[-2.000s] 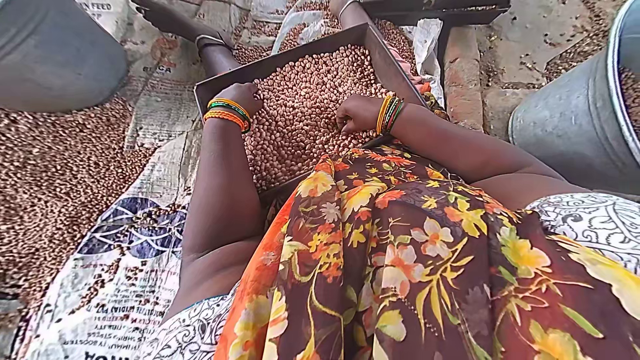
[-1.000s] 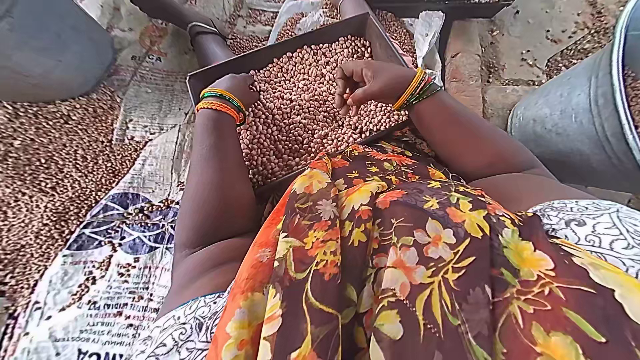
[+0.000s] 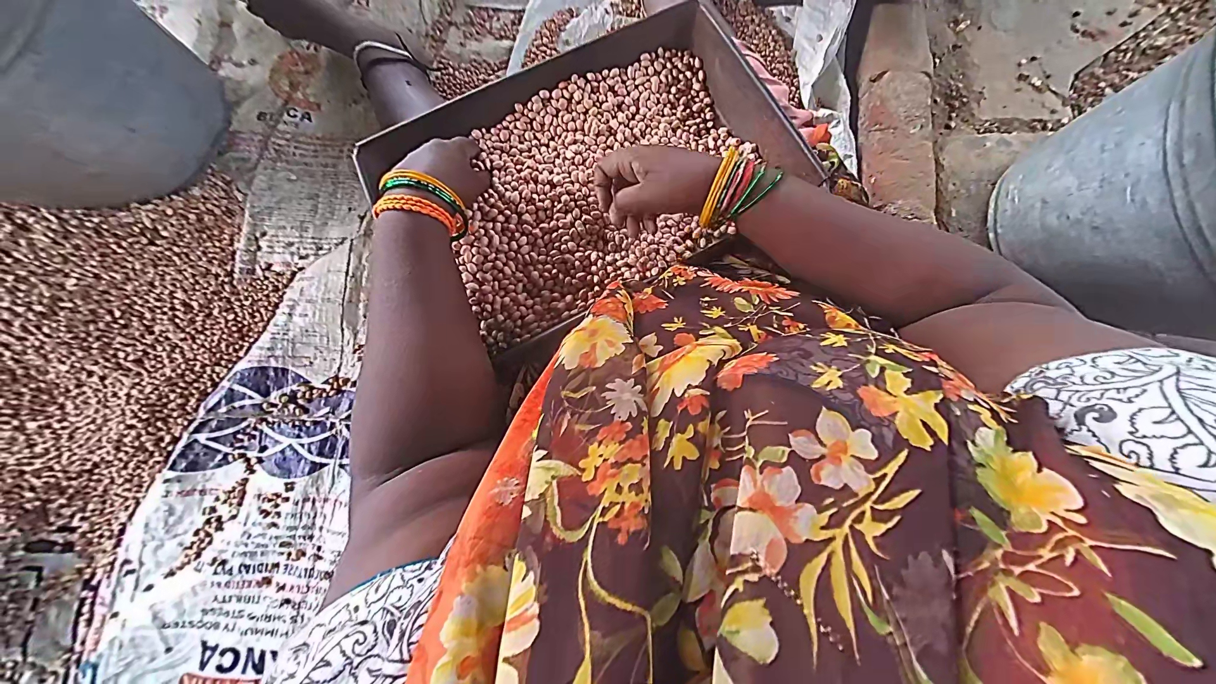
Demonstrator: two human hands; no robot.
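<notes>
A dark rectangular metal tray (image 3: 760,100) rests across my lap, tilted in the view and filled with a layer of pinkish-brown nuts or beans (image 3: 589,123). My left hand (image 3: 446,171), curled, lies at the tray's left side against the nuts; its fingertips are hidden, so what it holds cannot be seen. Over the middle right of the nuts is my right hand (image 3: 655,188), fingers bent downward close to them; whether a nut is between the fingers is unclear. Bangles circle both wrists.
Loose nuts (image 3: 104,351) are heaped on the ground at left, beside printed woven sacks (image 3: 266,532). A grey metal bucket (image 3: 1121,190) stands at right, another grey container (image 3: 104,104) at upper left. A bare foot with an anklet extends beyond the tray. Brick edging (image 3: 893,142) runs at right.
Across the frames my right hand has lifted off the nuts near the tray's right side and come slightly back toward the middle. My left hand has stayed at the tray's left side.
</notes>
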